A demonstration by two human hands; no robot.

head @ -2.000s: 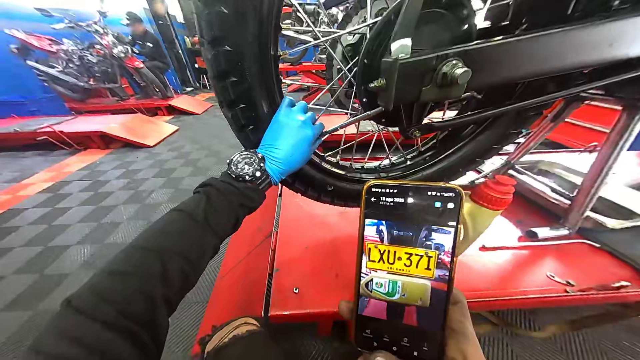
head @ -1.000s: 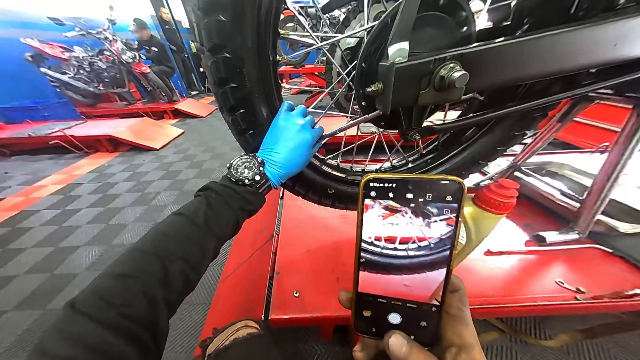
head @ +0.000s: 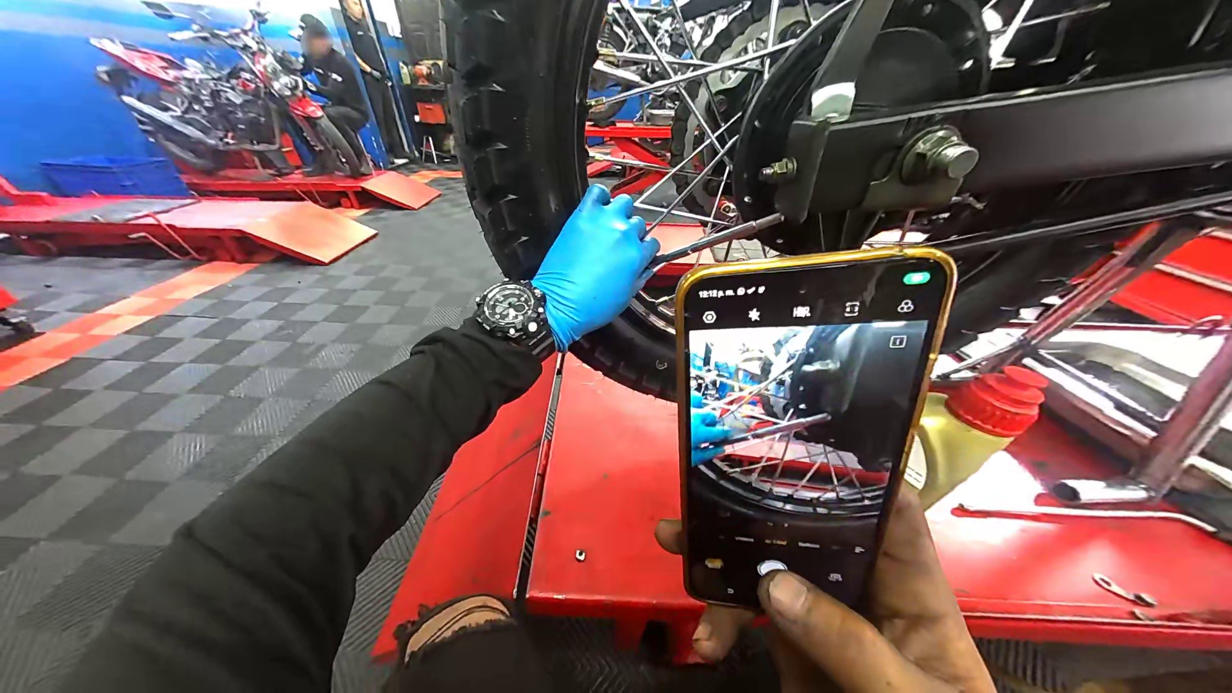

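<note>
My left hand (head: pixel 599 265), in a blue glove with a watch at the wrist, is closed around a thin dark metal rod (head: pixel 717 241) beside the spokes. The rod's far end points at the hub area of a motorcycle wheel, whose knobby tire (head: pixel 515 135) stands behind the hand. My bare right hand (head: pixel 847 616) holds a smartphone (head: pixel 818 423) upright in a yellow-edged case, the thumb by the round shutter button. On its screen a camera view shows the blue glove, the rod and the spokes. Above the phone are the axle nut (head: pixel 938 154) and the swingarm (head: pixel 1097 135).
The wheel stands over a red lift platform (head: pixel 616 481). Right of the phone are a yellowish bottle with a red cap (head: pixel 996 404), a metal stand (head: pixel 1184 423) and a small wrench (head: pixel 1121 589). Far left are red ramps (head: pixel 318 229), motorcycles and two people (head: pixel 337 91).
The phone has moved nearer and up toward the wheel. Its screen went from a picture of a plate and bottle to a live camera view, which now includes the glove and rod.
</note>
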